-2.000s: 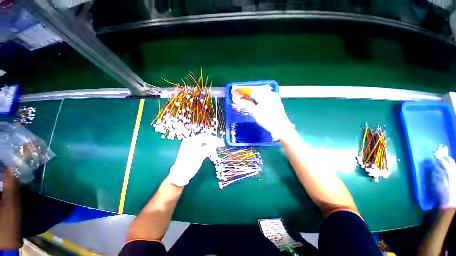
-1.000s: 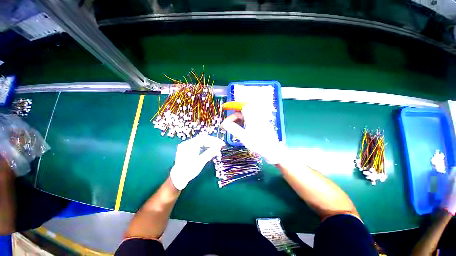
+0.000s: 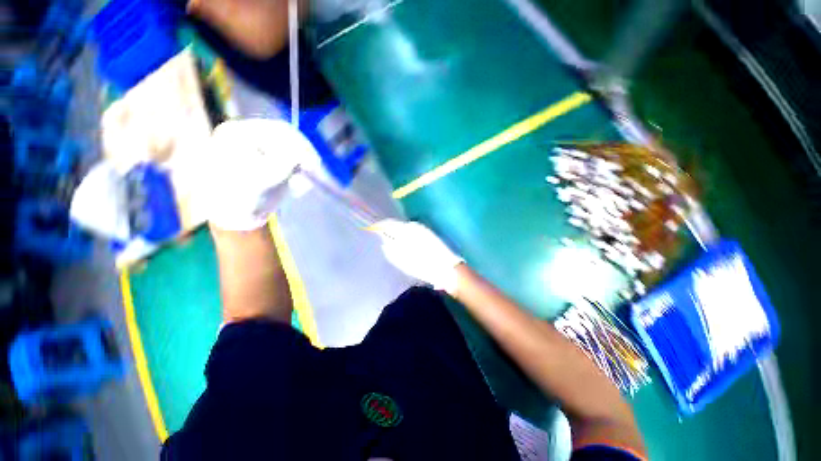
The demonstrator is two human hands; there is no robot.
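My left hand (image 3: 257, 171), in a white glove, is out to the left past the bench edge, blurred by motion. My right hand (image 3: 421, 254), also white-gloved, is at the bench edge. A thin wire lead (image 3: 347, 200) stretches between the fingertips of both hands, above the grey floor. The heap of wire leads with white ends (image 3: 621, 203) lies on the green bench at the right. The blue parts tray (image 3: 644, 329) is beside it, with white parts in one half. A small flat pile of leads (image 3: 603, 347) lies near the tray.
Another person's forearm (image 3: 252, 25) is at the top left. A pale box (image 3: 157, 117), blue bins (image 3: 139, 40) and blue stools (image 3: 65, 358) are at the left, blurred. A yellow line (image 3: 495, 144) crosses the bench. A metal rail runs along its far side.
The view has swung left and down, so the bench appears tilted at the right. Both hands have left the tray and heap and are now by the bench edge, with a lead stretched between them.
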